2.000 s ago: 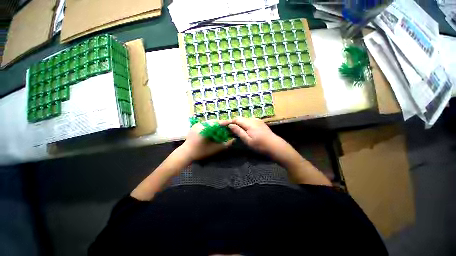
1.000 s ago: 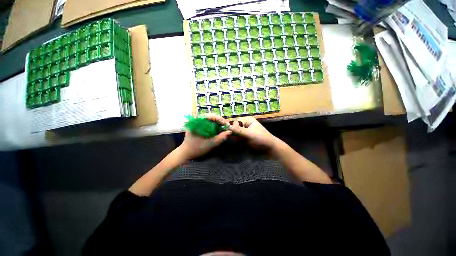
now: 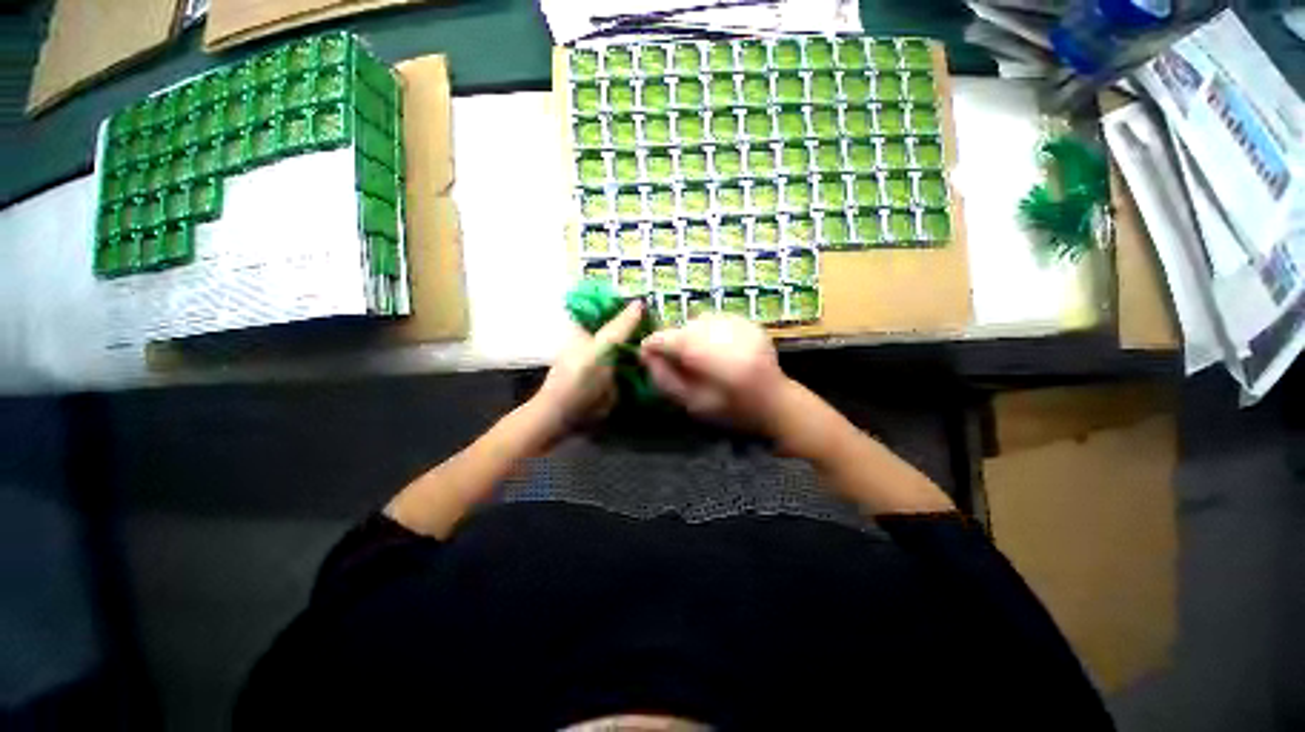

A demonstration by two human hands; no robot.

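Observation:
My left hand (image 3: 584, 375) is closed around a shaggy green bundle (image 3: 593, 303) at the bench's near edge. My right hand (image 3: 716, 366) is close beside it, fingers pinched near the bundle; it is blurred, and whether it holds a piece cannot be seen. Just beyond both hands a grid of pale-green square pieces (image 3: 759, 136) lies on a brown cardboard sheet (image 3: 895, 290). The grid's nearest rows stop short of the right side, where bare cardboard shows. The hands cover part of its near left corner.
At left a layered stack (image 3: 286, 258) has green squares over white paper, on cardboard. A second green bundle (image 3: 1066, 198) lies at right, beside printed sheets (image 3: 1216, 129) and a blue cup (image 3: 1112, 32). Papers (image 3: 701, 17) and cardboard (image 3: 115, 43) lie behind. Large cardboard (image 3: 1081, 515) is below right.
My left hand and the bundle have tilted more upright and moved up over the grid's near edge. My right hand has turned, its back now showing. The bench view has shifted slightly right.

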